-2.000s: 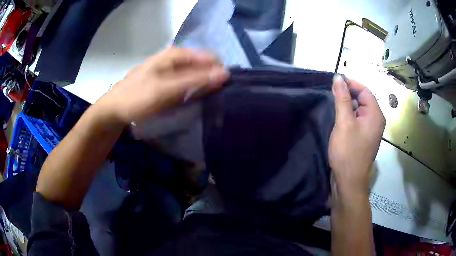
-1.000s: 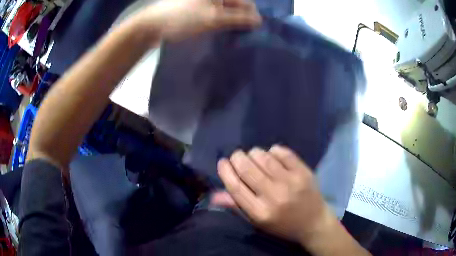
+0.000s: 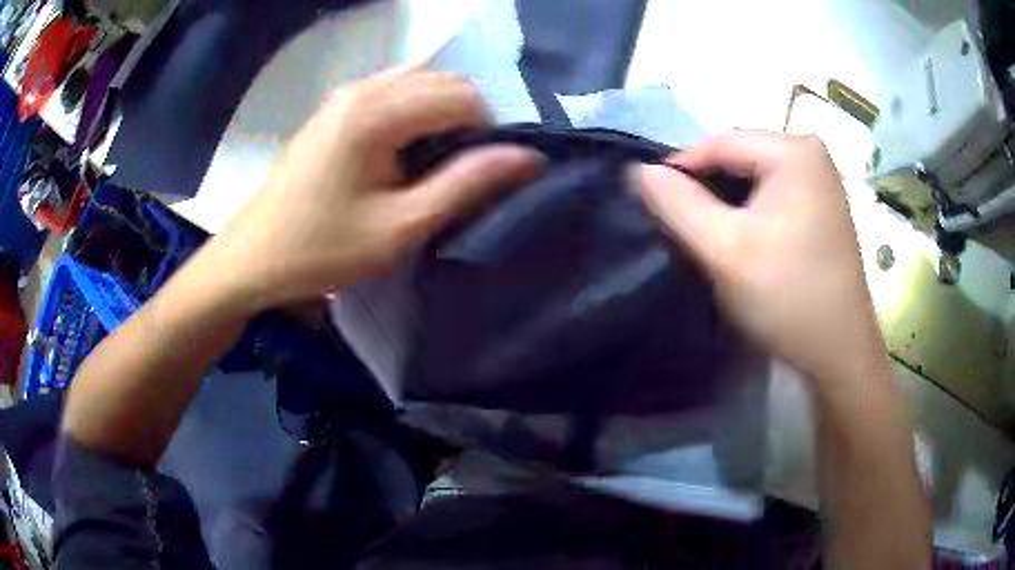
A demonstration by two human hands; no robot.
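Observation:
A dark navy garment panel (image 3: 557, 301) hangs from both hands over the front edge of the table and the lap. Pale grey-blue reverse shows at its lower right and behind its top edge. My left hand (image 3: 378, 184) grips the panel's upper edge at the left, thumb in front. My right hand (image 3: 757, 228) pinches the same edge at the right, thumb and fingertips on the cloth. The cloth between the hands is bunched in a dark fold. The panel and hands are partly blurred.
The white sewing machine head (image 3: 940, 106) stands at the right, with its machine bed (image 3: 924, 301) below. Dark cut pieces (image 3: 184, 95) lie on the white table (image 3: 284, 111) at the far left. A blue plastic basket (image 3: 89, 292) stands left of the lap.
My right hand has moved up from the panel's lower part to its upper edge. My left hand has come down and nearer. The cloth between them is now folded and bunched.

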